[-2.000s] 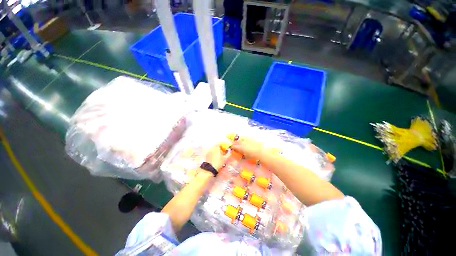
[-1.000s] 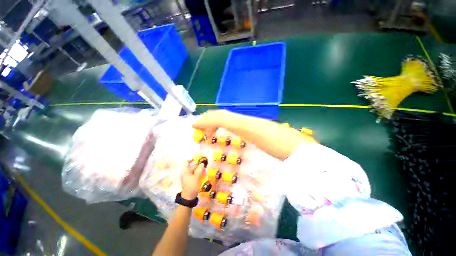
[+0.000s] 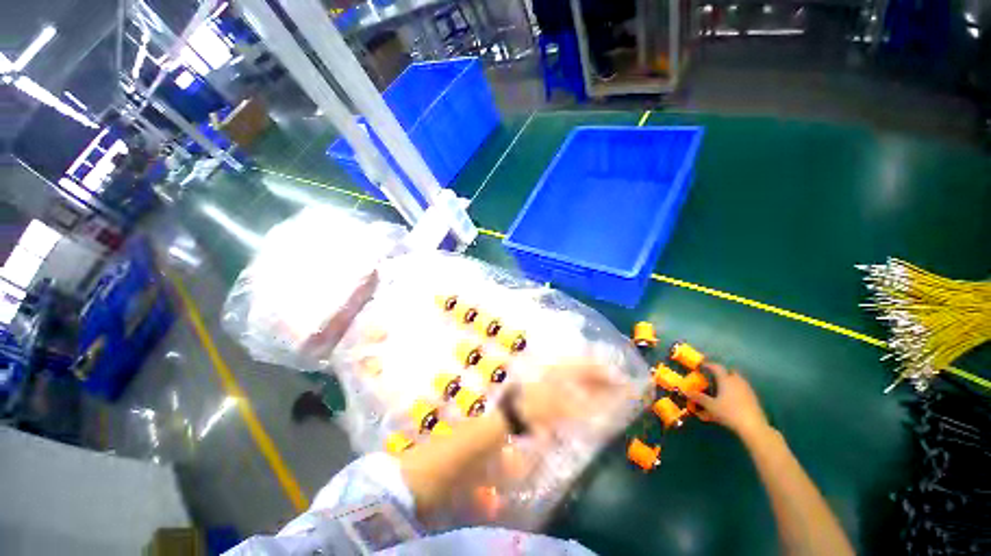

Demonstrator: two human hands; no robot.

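Orange connectors (image 3: 473, 356) stand in rows in a clear blister tray on the bagged tray stack (image 3: 408, 285). Several loose orange connectors (image 3: 643, 454) lie on the green mat right of the stack. My left hand (image 3: 571, 397), with a dark band at the wrist, is motion-blurred over the right part of the tray; whether it holds anything cannot be told. My right hand (image 3: 735, 404) is at the loose group, thumb and finger around one orange connector (image 3: 695, 382). Glare and crinkled film hide part of the tray.
A second bagged stack (image 3: 310, 272) lies left. White uprights (image 3: 375, 136) rise behind the stacks. One blue bin (image 3: 603, 206) stands beyond the tray, another (image 3: 446, 119) behind the uprights. Yellow wires (image 3: 945, 310) and black cables (image 3: 945, 467) lie at the right.
The view has swung. My right hand has moved from the tray to the loose connectors on the mat. My left hand has moved rightward over the tray. Fewer connectors show in the tray rows.
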